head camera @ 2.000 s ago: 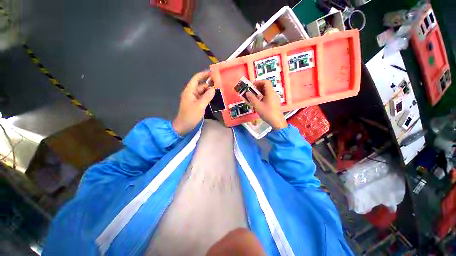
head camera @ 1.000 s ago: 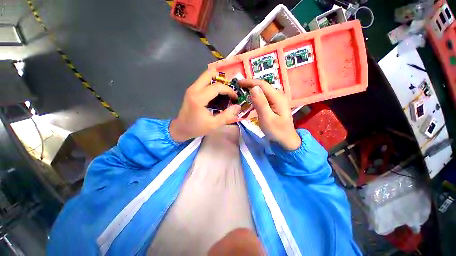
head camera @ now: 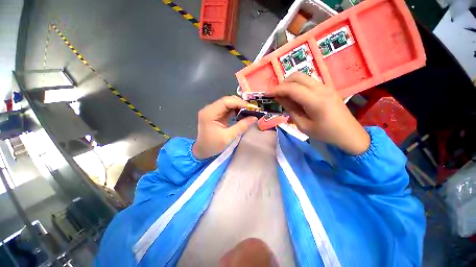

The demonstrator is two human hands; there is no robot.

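Observation:
My left hand (head camera: pixel 219 125) pinches a dark flat display module (head camera: pixel 251 113) with an orange-gold flex cable (head camera: pixel 253 106) between thumb and fingers. My right hand (head camera: pixel 312 107) has its fingertips at a white-edged circuit board (head camera: pixel 257 96) just above the display; its fingers partly hide the board. Both parts are held over the near left end of the salmon-red parts tray (head camera: pixel 396 32). Green circuit boards in white frames (head camera: pixel 335 43) lie in the tray's middle compartments; one is partly behind my right hand.
A white bin (head camera: pixel 275 37) is under the tilted tray. A red stool (head camera: pixel 389 116) is at the right, with a clear plastic bag (head camera: pixel 462 201) below it. A red box (head camera: pixel 218 21) stands on the floor at the top, by yellow-black tape. A white sheet (head camera: pixel 459 39) shows top right.
My right hand has come from over the tray to the parts at my left hand, and its fingers now grip a board edge there. The view has turned left, so the tray appears further right.

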